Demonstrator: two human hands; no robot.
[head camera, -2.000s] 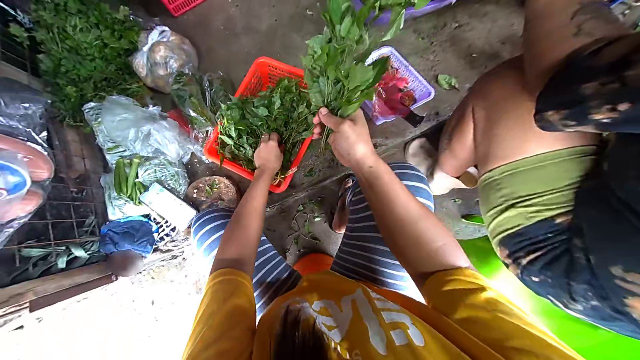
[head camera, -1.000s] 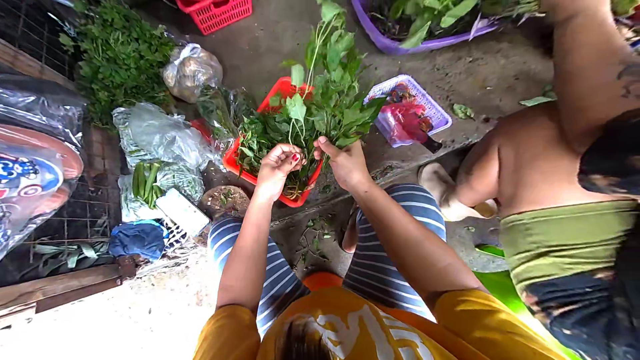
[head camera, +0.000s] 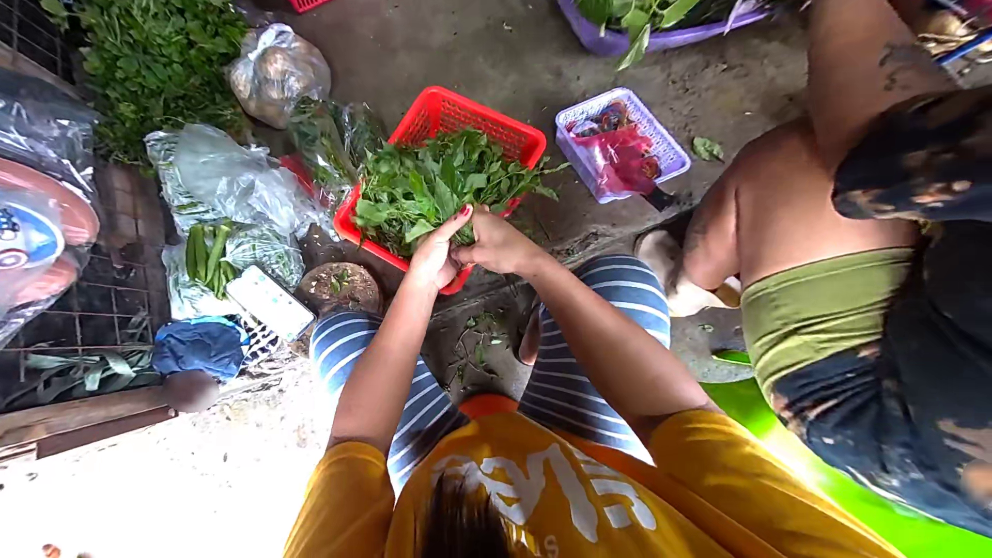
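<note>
A red plastic basket (head camera: 496, 124) stands on the ground in front of my knees, and leafy green stems (head camera: 449, 182) lie in and over it. My left hand (head camera: 435, 252) and my right hand (head camera: 496, 240) meet at the basket's near edge. Fingers of my right hand close around the stem ends of a leafy bunch. My left hand touches the right one with its thumb up against the bunch; whether it also grips stems is hidden.
A lilac basket (head camera: 673, 159) holding a red plastic bag is to the right. Beside it sits another person (head camera: 821, 194). At left are clear bags of vegetables (head camera: 225, 174), okra-like pods (head camera: 208, 252), a phone (head camera: 270, 302), a round wooden block (head camera: 341, 287) and heaped greens (head camera: 155, 62). A purple tub (head camera: 666, 39) stands beyond.
The bunch that stood upright in my right hand above the basket now lies low over it. My left hand has come from among the basket's greens to my right hand.
</note>
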